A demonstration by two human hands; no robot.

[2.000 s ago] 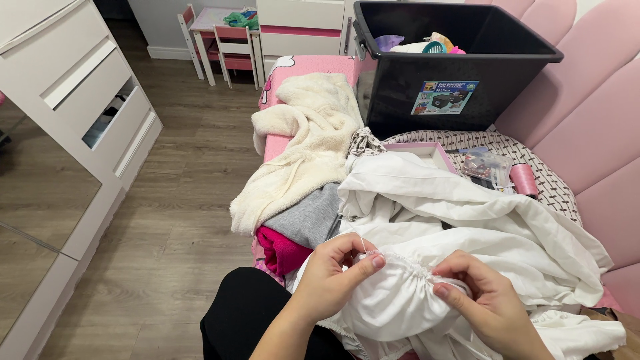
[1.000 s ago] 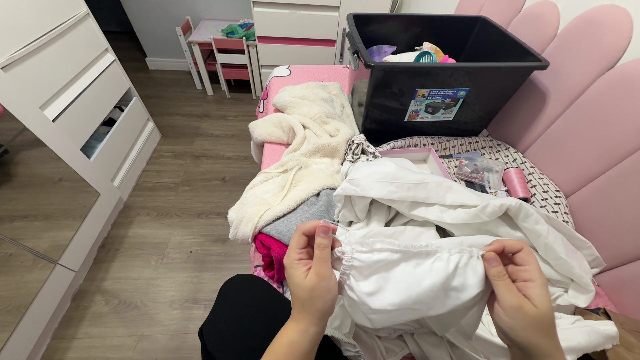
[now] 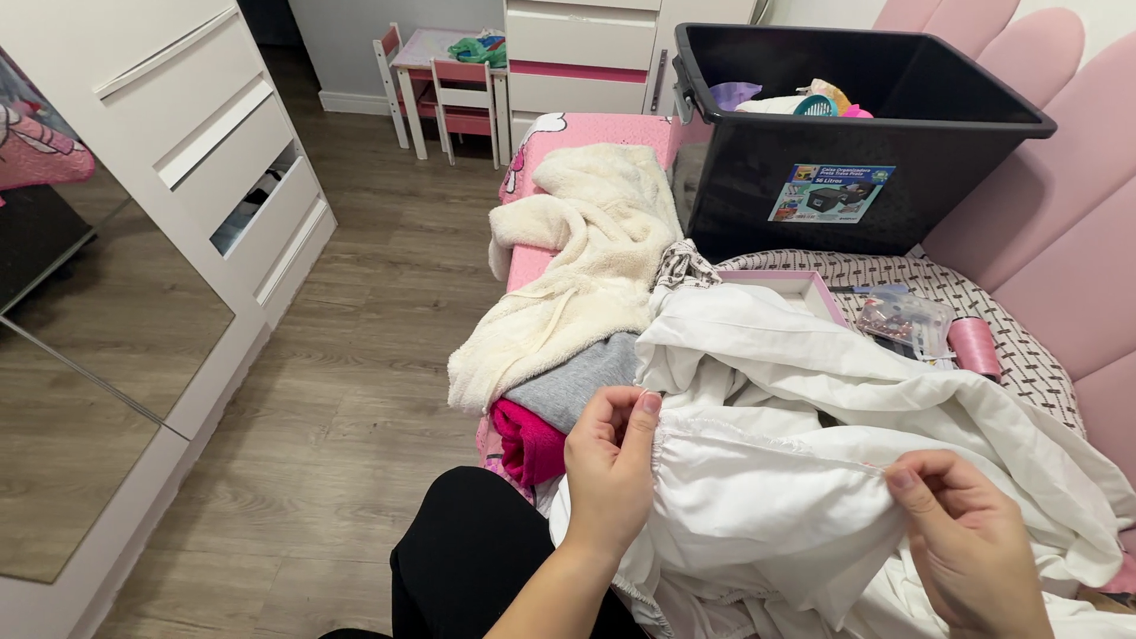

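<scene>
A white fabric with a gathered, stitched edge (image 3: 772,497) is stretched between my two hands. My left hand (image 3: 617,453) pinches the gathered end between thumb and fingers, where a bit of thread shows at the fingertips. Farther along the same edge, my right hand (image 3: 954,524) pinches the cloth between thumb and forefinger. More of the white fabric (image 3: 852,390) lies in folds behind and below the hands. A pink thread spool (image 3: 974,346) stands beyond it, beside a clear plastic bag (image 3: 905,319) of small items.
A black plastic storage box (image 3: 834,151) stands behind a pink-edged tray (image 3: 821,297) on a patterned cushion (image 3: 1038,355). Left of it lie a cream fleece garment (image 3: 595,240), grey cloth (image 3: 577,382) and a magenta cloth (image 3: 528,444). A white drawer unit (image 3: 266,213) stands across the floor.
Two seconds ago my hands were closer together on the bunched edge. They have moved apart, and the cloth between them is spread flatter.
</scene>
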